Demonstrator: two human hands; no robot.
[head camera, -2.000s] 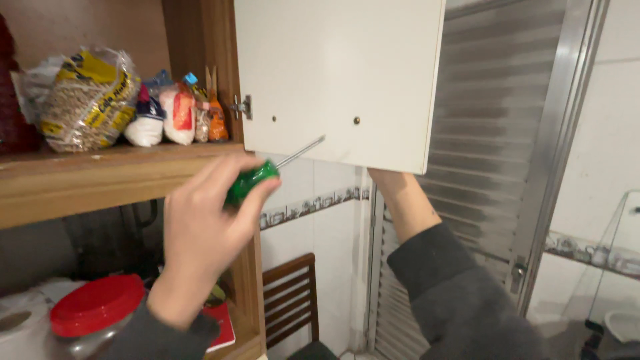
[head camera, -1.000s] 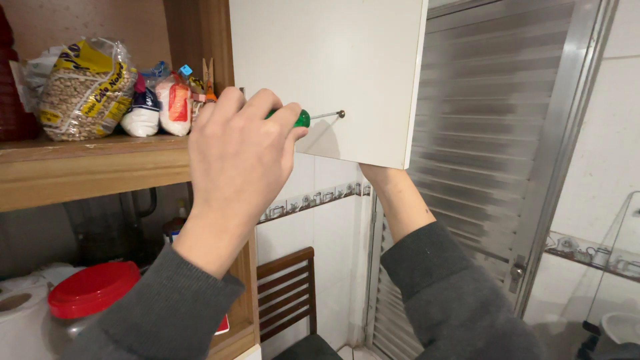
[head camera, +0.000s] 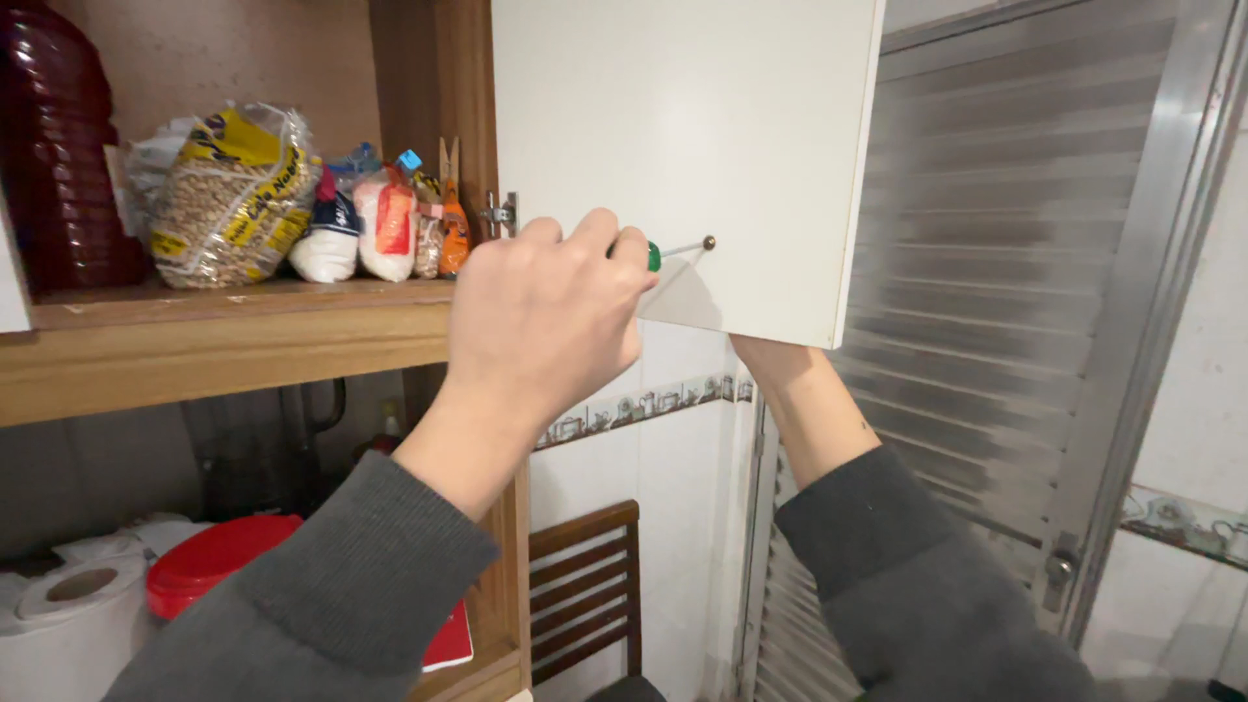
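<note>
My left hand (head camera: 551, 307) is closed around the green handle of a screwdriver (head camera: 653, 256), whose shaft points right and meets a screw (head camera: 709, 243) on the inner face of the white cabinet door (head camera: 682, 127). Only a bit of the handle shows past my fingers. My right hand (head camera: 770, 351) reaches behind the door's lower edge; its fingers are hidden, so what they touch cannot be seen. A metal hinge (head camera: 501, 214) joins the door to the wooden cabinet.
On the cabinet shelf (head camera: 244, 336) stand a bag of beans (head camera: 239, 205), small food bags and a dark red bottle (head camera: 63, 156). Below are a red lid (head camera: 219, 561) and a paper roll (head camera: 83, 604). A wooden chair (head camera: 585, 595) and a louvered metal door (head camera: 994, 244) stand beyond.
The screwdriver has gone from being held off the door, tilted upward, to having its tip at the screw. My right hand stays behind the door's lower edge.
</note>
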